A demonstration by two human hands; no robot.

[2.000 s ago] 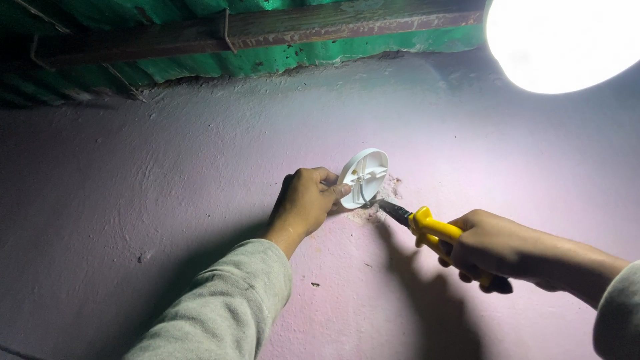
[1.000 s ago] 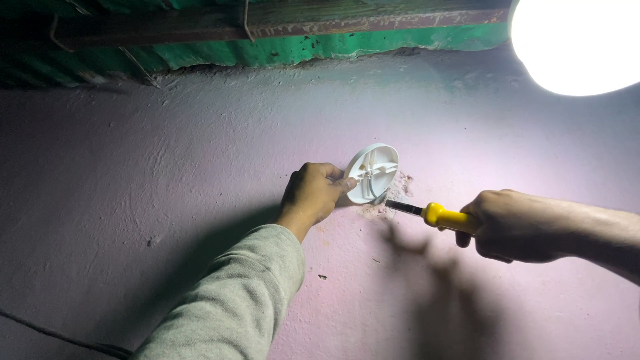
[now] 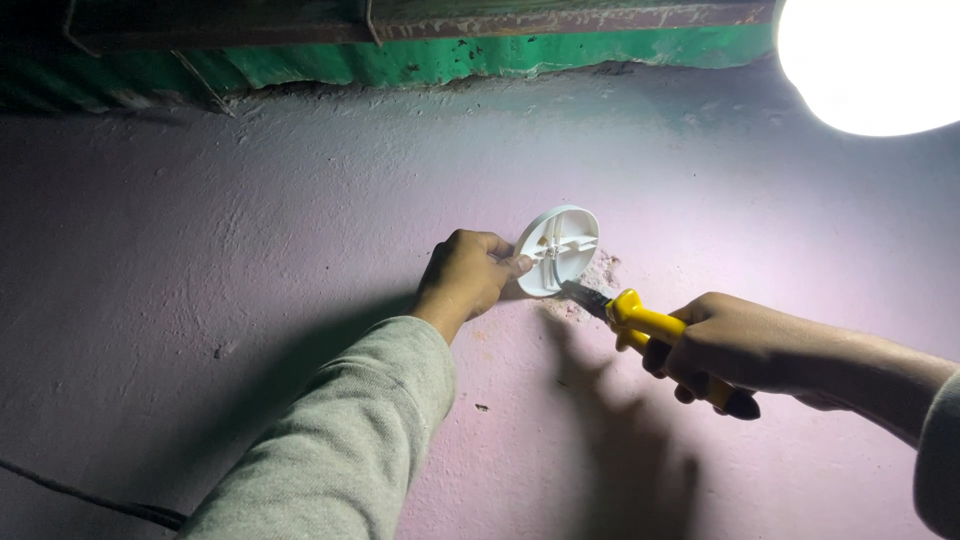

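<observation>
My left hand (image 3: 469,274) pinches the left rim of a round white plastic cover (image 3: 576,225), tilted so its ribbed inner side shows. A thin wire (image 3: 556,271) runs inside it down to the jaws of yellow-handled pliers (image 3: 649,319). Around the handles is closed my right hand (image 3: 720,345). The jaw tips are at the cover's lower edge; whether they grip the wire is too small to tell. Behind the cover is a rough, chipped patch of plaster (image 3: 602,271) in the pink wall.
A glaring lamp (image 3: 874,64) fills the upper right corner. Along the top runs a rusty metal beam (image 3: 450,21) beneath green corrugated roofing (image 3: 420,64). A dark cable (image 3: 82,495) lies at the lower left. Shadows of the arms fall on the painted wall (image 3: 225,262).
The pliers have turned since one second ago, when they were seen edge-on; both handles now show, spread apart. My left hand still holds the cover.
</observation>
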